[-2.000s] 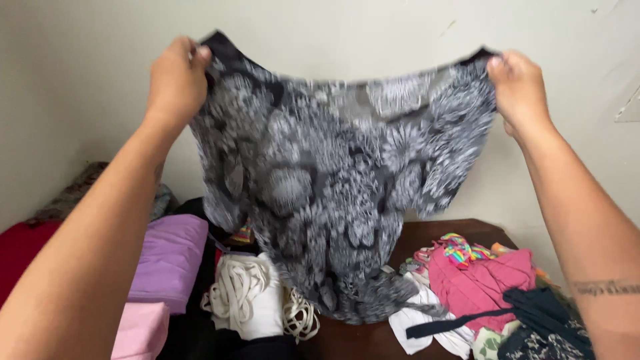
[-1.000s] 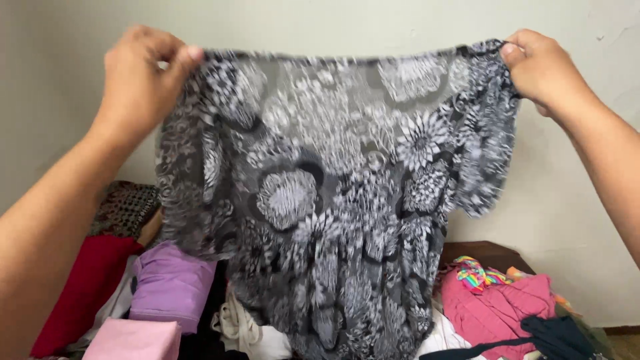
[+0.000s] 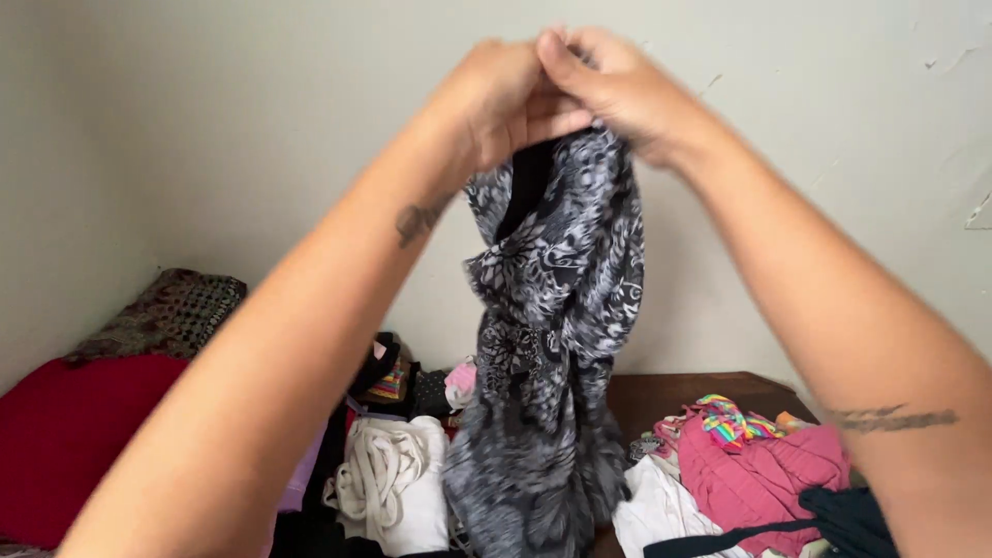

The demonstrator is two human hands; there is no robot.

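Note:
A black, grey and white floral-print garment [image 3: 554, 310] of thin fabric hangs gathered from my two hands, its lower part blurred. My left hand [image 3: 508, 101] grips its top edge from the left. Meeting it at the top centre, my right hand [image 3: 612, 81] pinches the same cloth, thumb across the left hand's fingers. The exact grip of the fingertips is blurred and partly hidden. A black inner part shows in the fold just below the hands.
On the left lie a red cloth [image 3: 70, 434] and a patterned dark cloth [image 3: 178, 310]. White cords on white fabric [image 3: 387, 473] sit left of the hanging garment. At right, pink [image 3: 763, 473], white [image 3: 666, 511] and dark clothes are heaped on a brown wooden surface [image 3: 697, 387]. A wall stands behind.
My hands were wide apart, holding the garment spread out; they are now together at the top centre. The garment has gone from spread to folded and narrow.

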